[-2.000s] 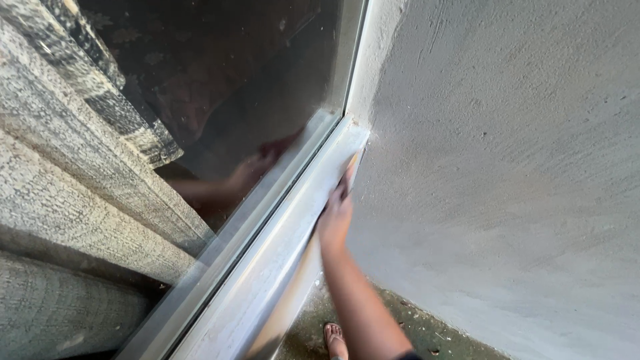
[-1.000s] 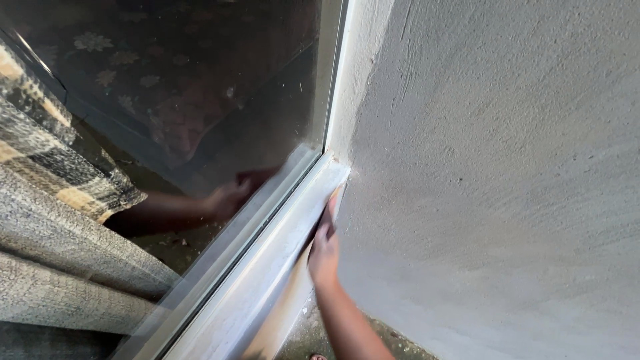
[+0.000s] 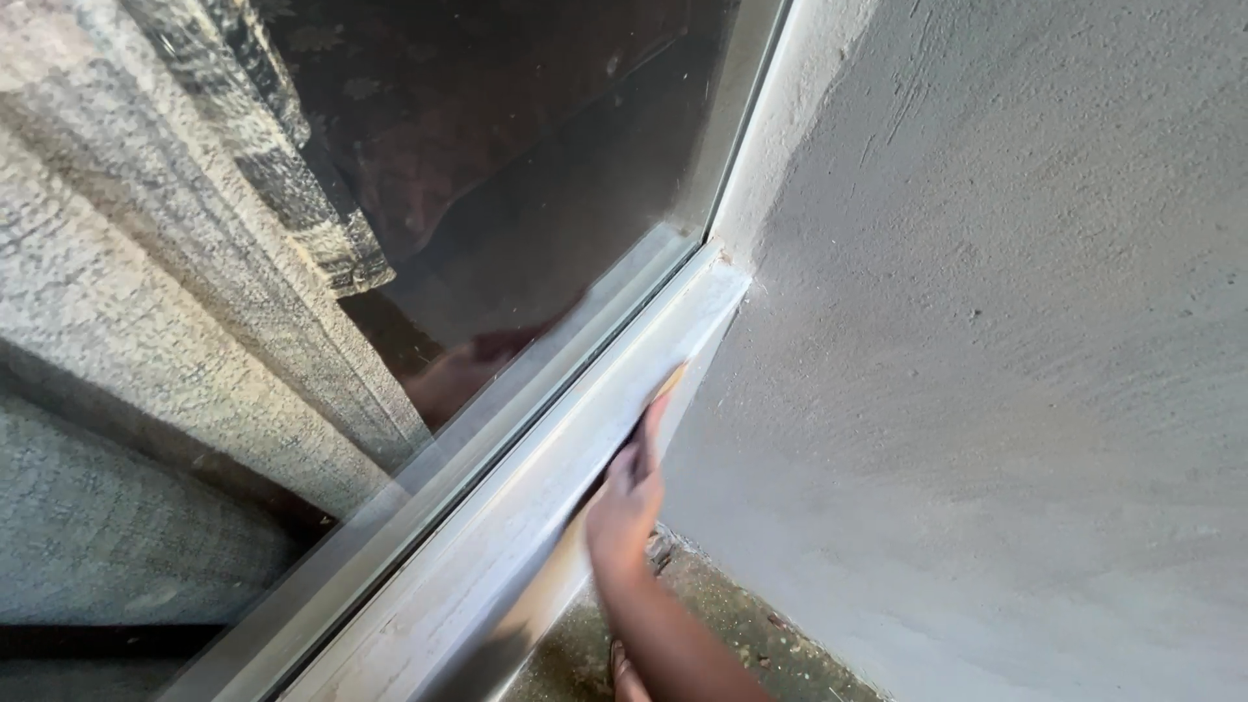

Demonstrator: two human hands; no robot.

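My right hand (image 3: 629,492) reaches in from the bottom right and lies against the outer edge of a pale, smooth window sill (image 3: 575,419). Its fingers point toward the corner where the sill meets the wall. At the fingertips shows a thin yellowish piece (image 3: 671,382), too blurred to name, pressed between hand and sill edge. Beside the sill stands a glass pane (image 3: 546,185) in a light frame, with a dim reflection of the hand. My left hand is out of view.
A rough grey plastered wall (image 3: 975,341) rises on the right. Behind the glass at left hang thick textured curtains (image 3: 195,253). Below, part of a foot (image 3: 627,678) shows on a speckled, dirty floor (image 3: 721,595) by the wall's base.
My right hand has moved along the sill's edge, away from the wall corner. The dangling edge of the curtain shows in a different place as the view shifts.
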